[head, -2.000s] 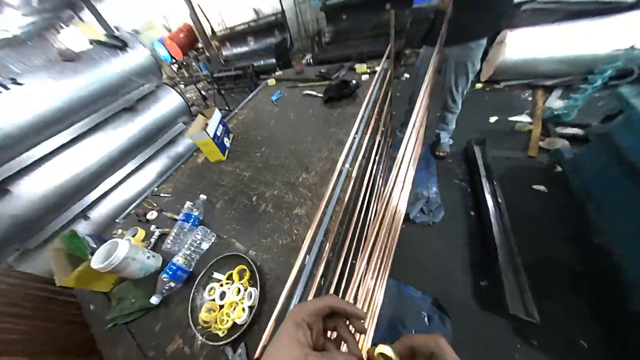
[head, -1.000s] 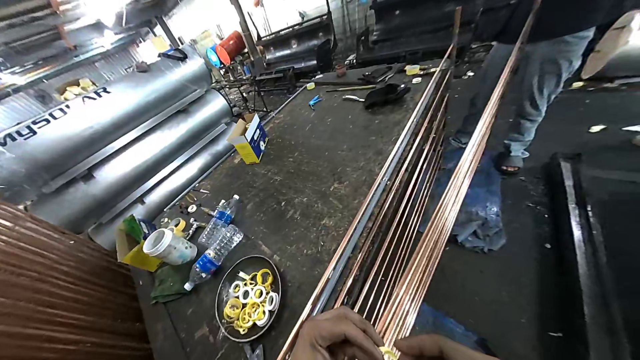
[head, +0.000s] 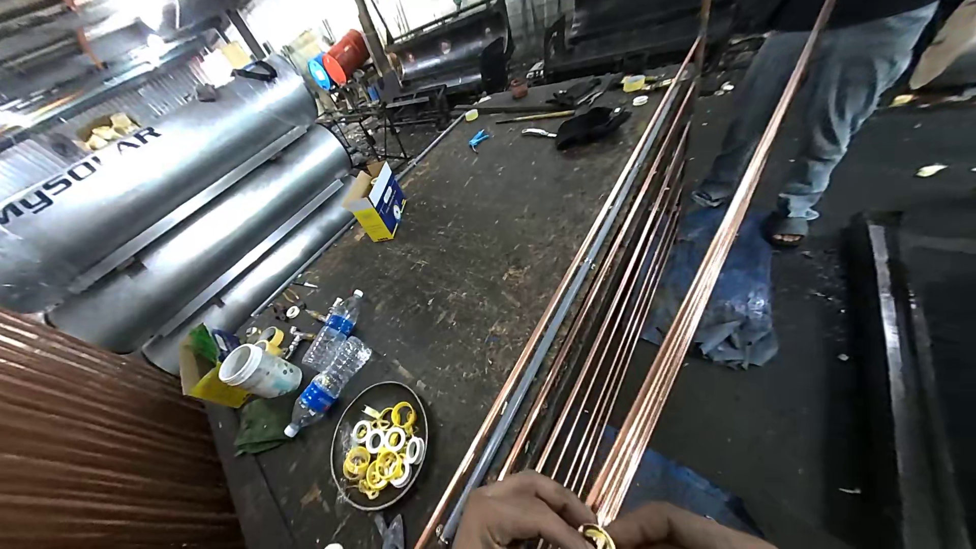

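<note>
At the bottom edge, my left hand and my right hand meet at a small yellow ring, at the near ends of a bundle of copper tubes. The left fingers pinch the ring; the right fingertips lie against its other side, and their hold is partly cut off by the frame. The bundle slants up and away to the upper right. Left of it, more copper tubes and a grey metal bar run along the table's edge. A round tray holds several yellow and white rings.
Plastic bottles, a white cup and a yellow-blue box stand or lie on the dark table. Large metal cylinders are at left, beside stacked copper tubes. A person in jeans stands beyond the bundle.
The view has swung left and up. Both hands stay together at the near end of the copper bundle, with the yellow ring between them.
</note>
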